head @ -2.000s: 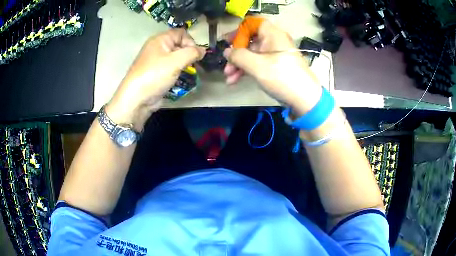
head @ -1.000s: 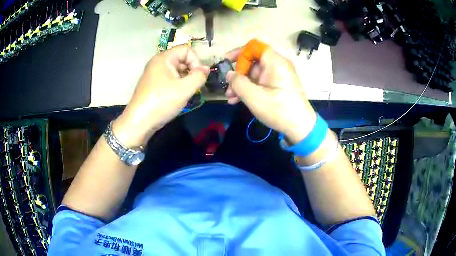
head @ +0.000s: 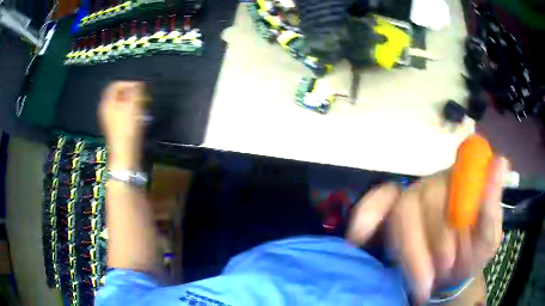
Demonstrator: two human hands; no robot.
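Observation:
My left hand is blurred over the black mat at left. Something dark and yellowish beside its fingertips is too blurred to name. My right hand, also blurred, is raised at lower right, its fingers apart and nothing visible in it. It wears an orange finger cot. A circuit board with white and yellow parts lies on the pale bench sheet, beside the tip of the dark soldering iron. A black plug housing lies above the orange cot.
Board rows with red wires stand on the mat's far part. More boards lie left of the iron stand and yellow sponge. A housing heap is at right. Board trays sit below the bench.
My hands have parted: the left went out over the mat, the right came down and right. The housing and wire between them are no longer seen there. The view has turned.

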